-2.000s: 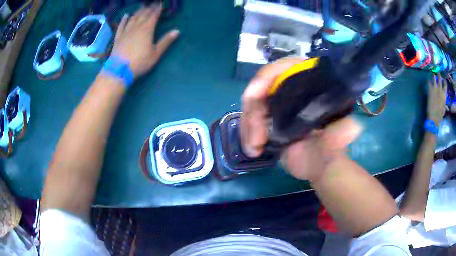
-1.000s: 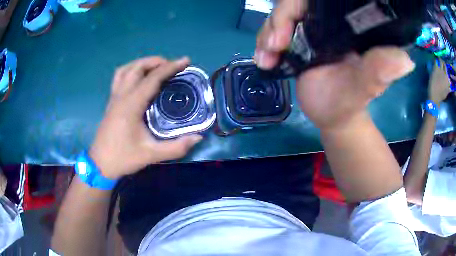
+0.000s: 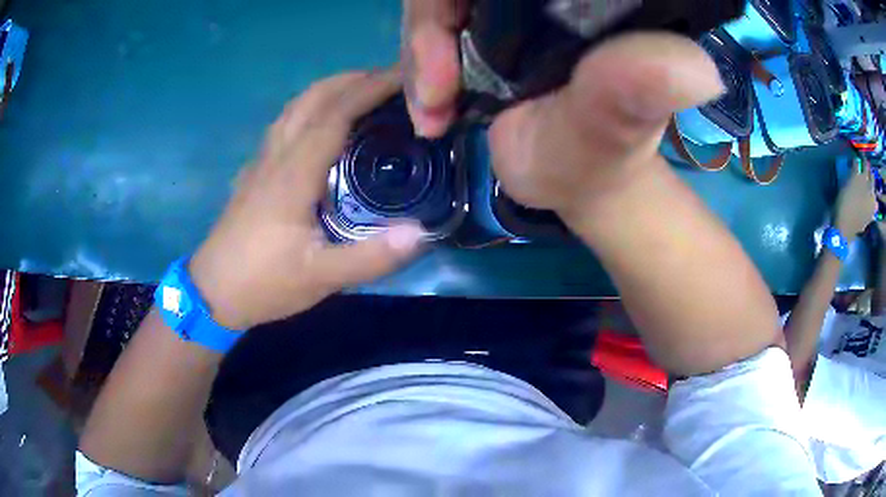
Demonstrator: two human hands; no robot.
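A speaker unit (image 3: 391,173) with its round black cone facing up lies on the dark green mat. My left hand (image 3: 301,199) grips it from the left, fingers at its far side and thumb at its near edge. My right hand (image 3: 573,126) holds the black electric screwdriver (image 3: 544,44) above the unit; the tool's tip is hidden. A second speaker unit (image 3: 525,215) with a black front lies just right of the first, mostly covered by my right hand.
Light-blue speakers (image 3: 777,102) with black fronts and brown straps stand at the far right. Another person's forearm with a blue wristband (image 3: 834,243) is at the right edge. Part of a blue speaker (image 3: 12,49) shows at the far left. Red stools (image 3: 630,359) are below the bench.
My left hand has come from the mat onto the nearer-left speaker and still holds it. My right hand has moved left with the screwdriver, over that unit. The view has shifted.
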